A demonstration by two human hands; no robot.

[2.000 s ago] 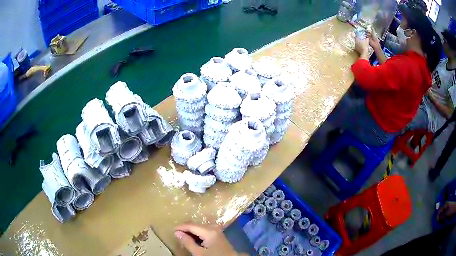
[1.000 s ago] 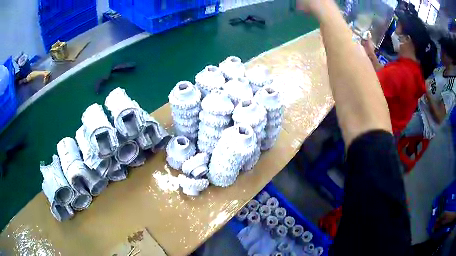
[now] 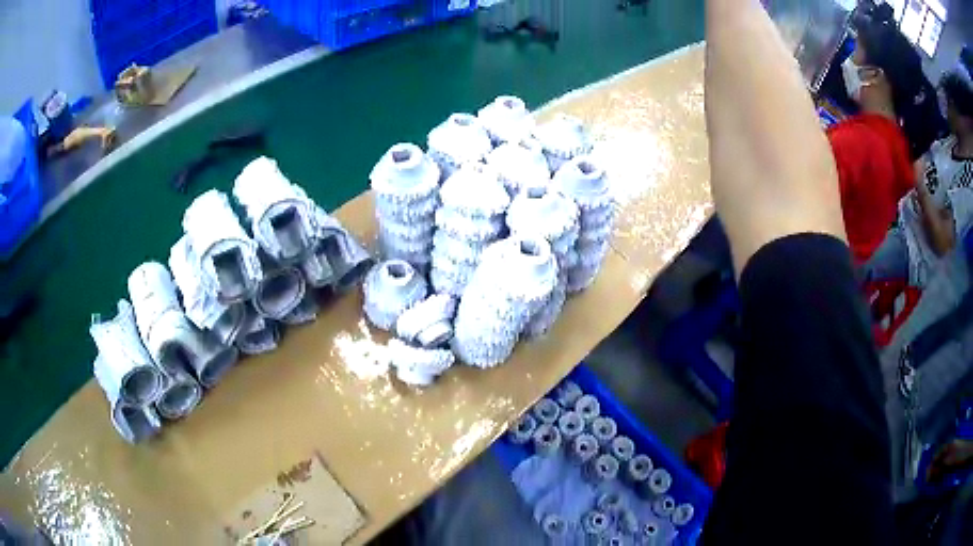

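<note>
Neither hand is in view. A bare forearm with a dark sleeve, seemingly my right, rises on the right, its hand cut off by the top edge. Pale grey ruffled parts (image 3: 469,203) stand in ridged columns on the brown bench. A loose ruffled part (image 3: 419,363) lies in front of them. Pale grey tube-shaped parts (image 3: 222,247) lie piled to the left, open mouths facing me. A cardboard pad (image 3: 333,501) with dark stains and several thin glue sticks (image 3: 280,523) lies at the bottom edge.
A green conveyor belt (image 3: 352,139) runs behind the film-covered bench (image 3: 267,427). A blue crate (image 3: 683,485) of small ring-ended parts stands below the bench's right edge. More blue crates stand at the back. A person in red (image 3: 870,181) sits beyond the forearm.
The hand near the bench's front edge has left that spot. The forearm has risen on the right, its hand passing beyond the top edge. The view has shifted slightly, showing more of the pad.
</note>
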